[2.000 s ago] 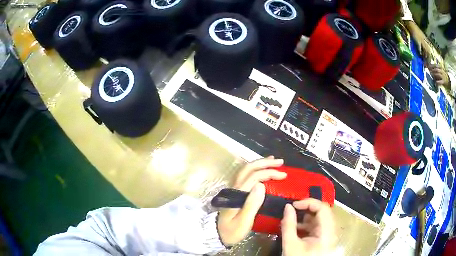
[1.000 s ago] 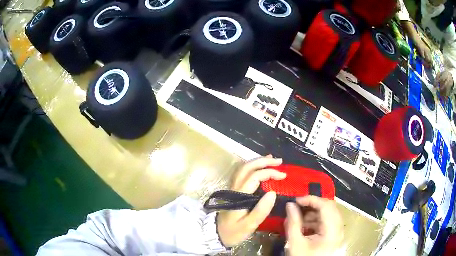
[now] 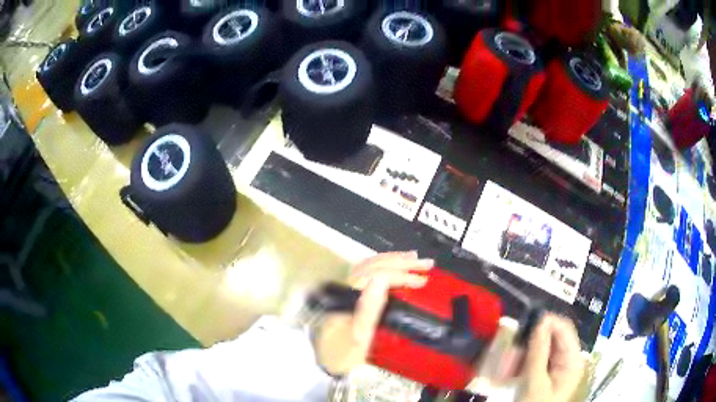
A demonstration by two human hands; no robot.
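Note:
A red portable speaker (image 3: 451,345) lies on its side in my left hand (image 3: 357,318), whose fingers wrap its left end. A black strip with pale markings runs along the barrel, with a short black piece across it. A black carry strap (image 3: 334,297) sticks out to the left of my fingers, blurred. My right hand (image 3: 553,357) is just right of the speaker, apart from its black strip, blurred. Its fingertips pinch a small dark piece (image 3: 530,323), too blurred to identify.
Black speakers (image 3: 328,102) stand in rows at the back left, one (image 3: 188,184) nearer. Red speakers (image 3: 502,78) stand at the back right. A printed black sheet (image 3: 314,200) covers the middle. A hammer (image 3: 655,310) lies at right. Another red speaker (image 3: 691,118) is at the far right edge.
My right hand has moved right, off the speaker's strip, with a small dark piece at its fingertips. The red speaker that stood at the sheet's right edge is gone from there. The view has shifted slightly.

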